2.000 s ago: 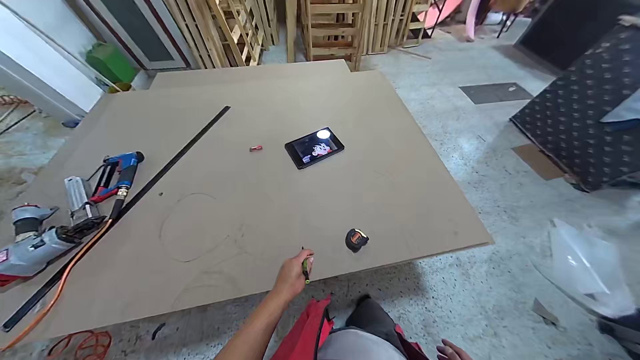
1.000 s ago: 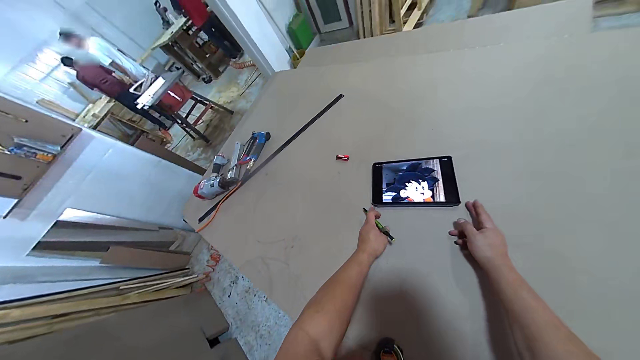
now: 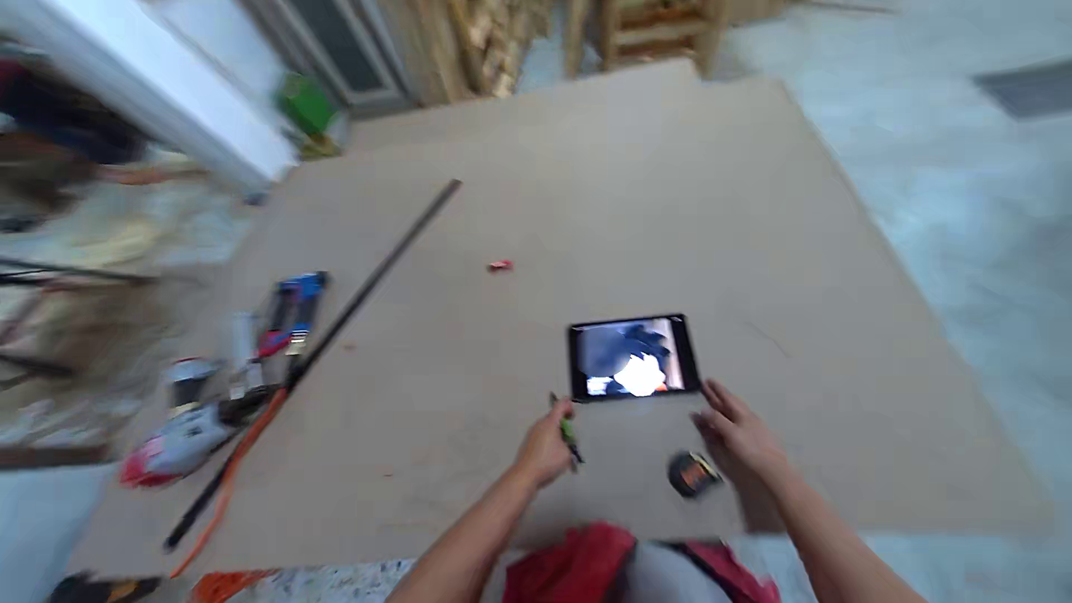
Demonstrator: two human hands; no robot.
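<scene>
A tablet (image 3: 635, 358) with a cartoon figure on its lit screen lies on a large brown board (image 3: 636, 193). My left hand (image 3: 546, 444) is closed around a slim green and black pen-like tool (image 3: 569, 431), close to the tablet's lower left corner. My right hand (image 3: 741, 427) is at the lower right corner, fingers extended; whether they touch the tablet is unclear. Just left of that hand sits a black tape measure (image 3: 693, 475). A small red object (image 3: 500, 265) lies beyond the tablet, to the left.
On the board's left side are a long dark straight strip (image 3: 377, 276), a blue and black air tool (image 3: 295, 310), a grey and red power tool (image 3: 180, 444) and an orange hose (image 3: 243, 452). Wooden frames (image 3: 657, 33) and a green container (image 3: 306, 105) stand beyond the far edge.
The tablet has moved nearer to the board's front edge since the oldest frame. My right hand, low and away from the board then, is now beside the tablet. The view has swung widely.
</scene>
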